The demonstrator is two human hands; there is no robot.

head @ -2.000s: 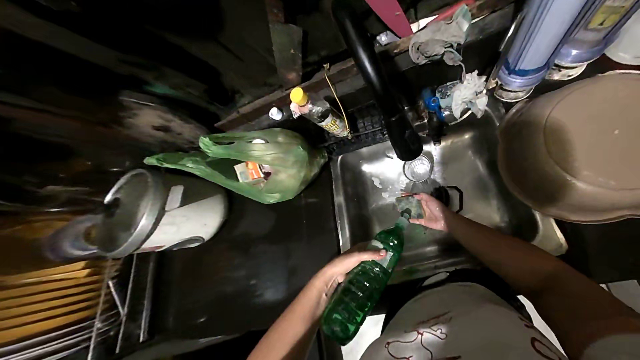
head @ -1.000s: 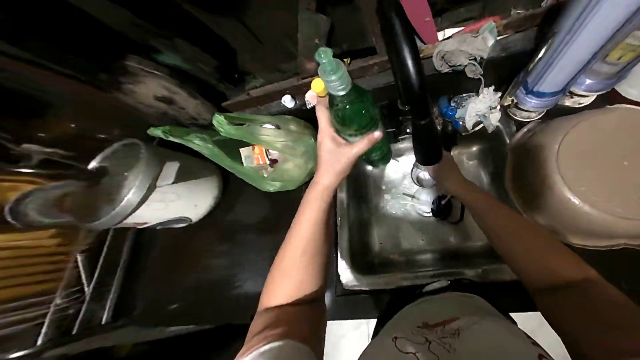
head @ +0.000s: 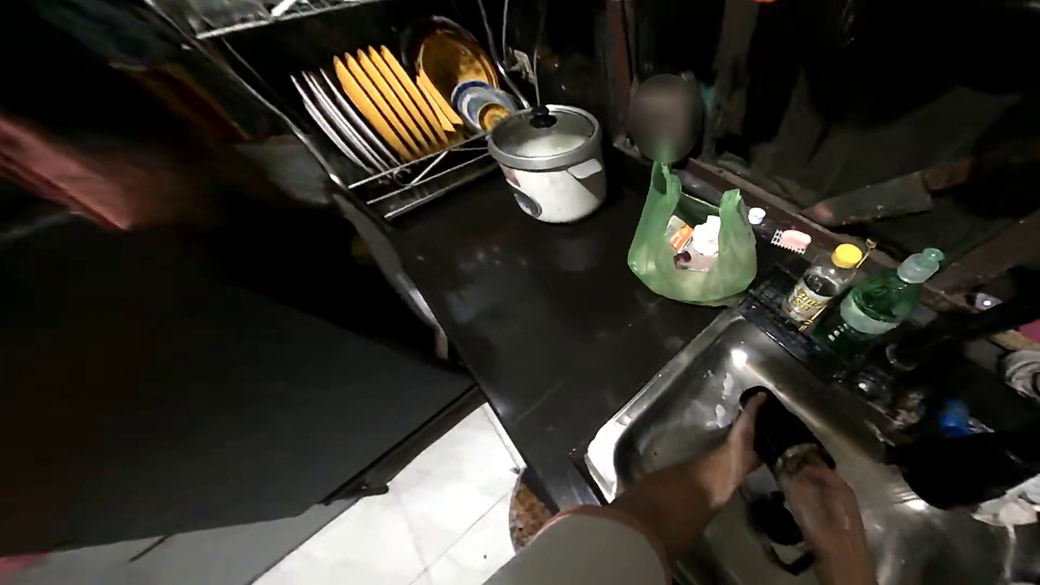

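Both hands are low in the stainless steel sink (head: 674, 406). My left hand (head: 739, 447) grips one side of a dark, roughly cylindrical object (head: 776, 422), with the thumb near its upper rim. My right hand (head: 816, 483) is at its lower end, with fingers partly hidden; something clear and shiny shows there. What the dark object is, I cannot tell. Another black item (head: 776, 520) lies in the sink just below the hands. A green plastic bottle (head: 877, 305) stands upright behind the sink, beside a yellow-capped bottle (head: 821, 284).
A green plastic bag (head: 695, 272) with packets sits on the dark countertop (head: 536, 309) behind the sink. Farther back are a white rice cooker (head: 552, 166) with a glass lid and a dish rack (head: 406, 183) of plates. A dark shape and a pale cloth are at the right edge.
The green bottle, held in my left hand earlier, now stands behind the sink. My left hand has moved down into the sink beside my right. The view has swung toward the counter and rack.
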